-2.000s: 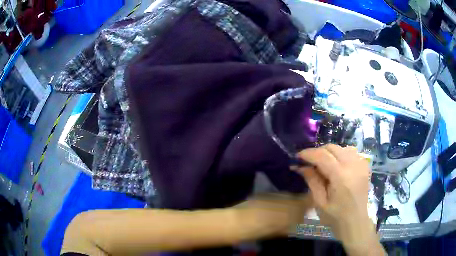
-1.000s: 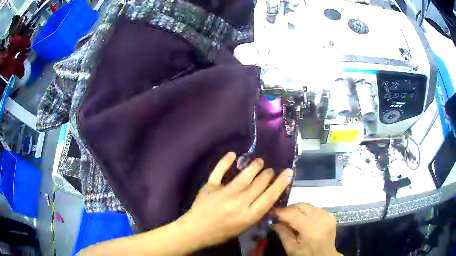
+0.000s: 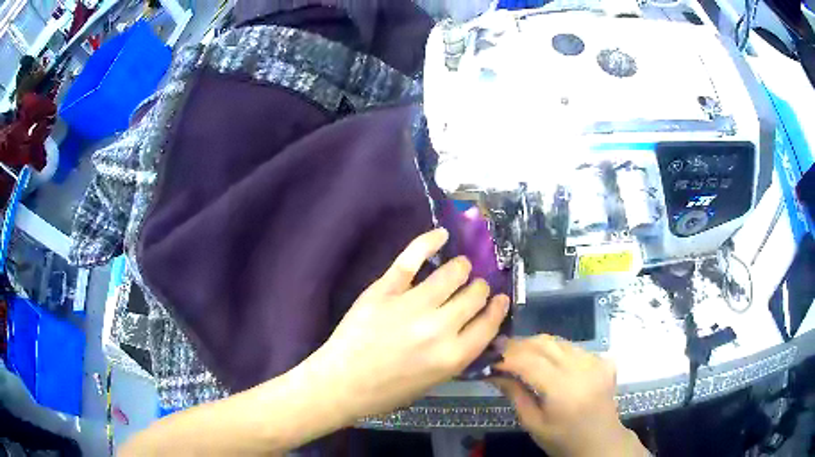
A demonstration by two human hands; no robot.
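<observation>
A dark plum jacket (image 3: 295, 223) with grey plaid parts lies over the table left of a white overlock machine (image 3: 599, 98). Its right edge runs to the needle area, under a pink-purple glow. My left hand (image 3: 411, 330) lies on the plum cloth with fingers spread, just in front of the needle area, pressing the cloth. My right hand (image 3: 558, 388) pinches the near end of the cloth edge between thumb and fingers at the table's front edge. The hands almost touch. The cloth under my left palm is hidden.
The machine has a black control panel (image 3: 706, 192) at right and a yellow label (image 3: 606, 262). A blue bin (image 3: 112, 76) stands at the upper left and another blue bin (image 3: 45, 353) at the lower left. Maroon cloth (image 3: 27, 129) lies at the far left.
My left hand has come onto the cloth beside the seam edge, and my right hand has moved down to its near end. Over the last second both hands and the cloth moved slightly towards the needle.
</observation>
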